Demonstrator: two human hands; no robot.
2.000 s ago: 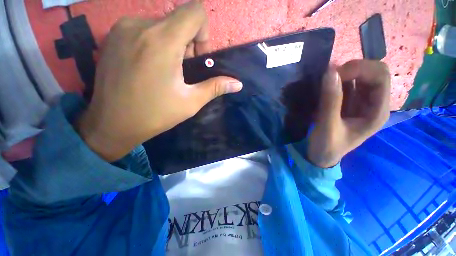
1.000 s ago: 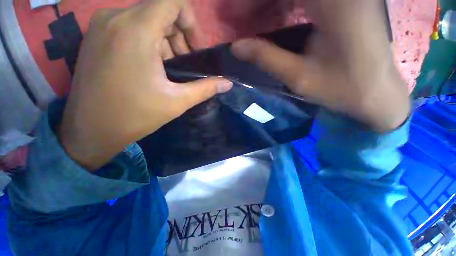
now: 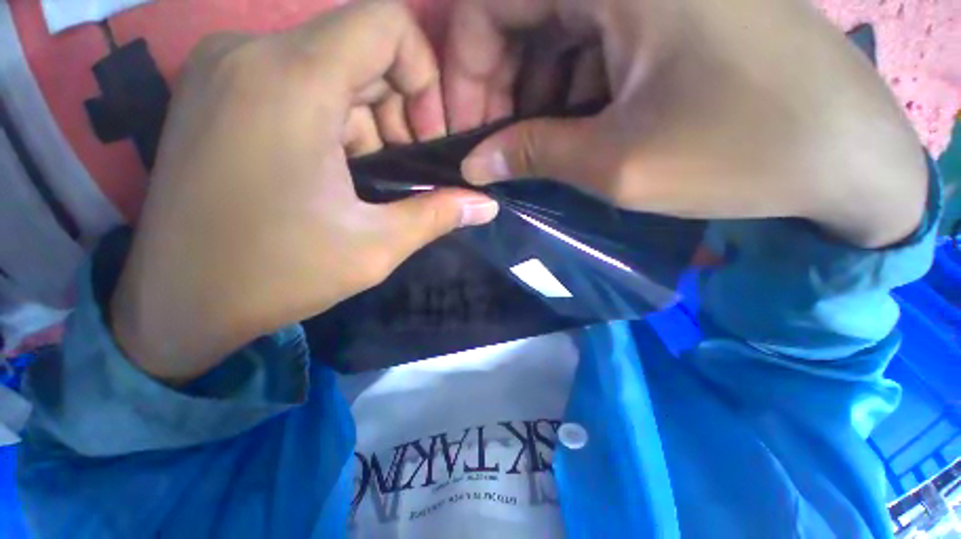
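Note:
A black glossy tablet (image 3: 443, 305) lies tilted in front of my chest. A clear shiny film (image 3: 632, 279) bends over its right part, with a bright reflection and a small white patch (image 3: 541, 278) below my thumbs. My left hand (image 3: 263, 190) grips the tablet's far edge, its thumb on the glossy face and its fingers curled behind. My right hand (image 3: 674, 116) is close beside it, thumb and curled fingers pinching at the far edge. The tablet's far right part is hidden by my right hand.
A red-pink mat (image 3: 269, 18) lies behind the hands. A black cross-shaped piece (image 3: 129, 93) is on the mat at the left. A dark object's tip (image 3: 862, 40) shows at the upper right. Blue plastic (image 3: 917, 379) is at the lower right.
My right hand has come from the tablet's right end to the far edge beside my left thumb. The film now bulges up, and the label and red-dotted spot no longer show.

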